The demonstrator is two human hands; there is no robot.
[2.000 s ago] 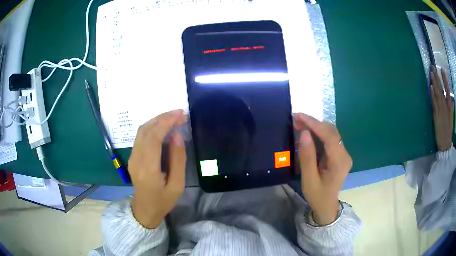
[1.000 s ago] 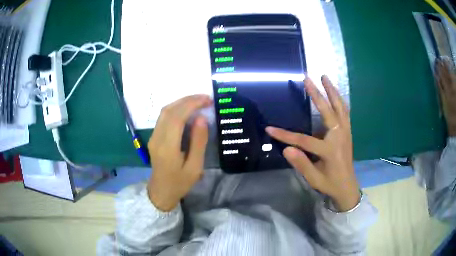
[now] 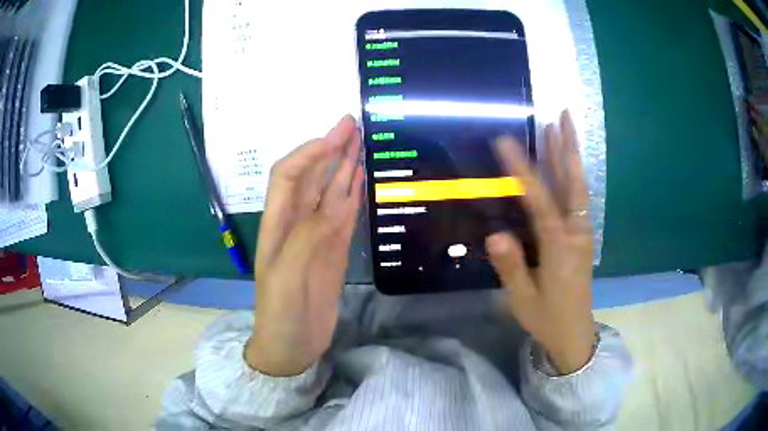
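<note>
A black tablet (image 3: 446, 151) lies with its long side pointing away from me, its top part over a white printed sheet (image 3: 278, 84). Its screen shows green and white text lines, with one row highlighted yellow, and a ceiling light streak. My left hand (image 3: 307, 244) is at the tablet's left edge, fingers together and upright; whether it grips the edge is unclear. My right hand (image 3: 552, 244) is blurred over the screen's lower right, fingers apart, holding nothing. Bubble wrap (image 3: 592, 151) shows at the sheet's right side.
A pen (image 3: 210, 185) lies left of the sheet. A white power strip (image 3: 87, 151) with a black adapter (image 3: 61, 98) and white cables is further left. Dark-edged stacked units (image 3: 15, 118) stand at the far left. Another person's sleeve (image 3: 741, 311) is at the right edge.
The screen went from a dark page with red text and coloured squares to the text list, and now one row is yellow. My right hand moved onto the screen.
</note>
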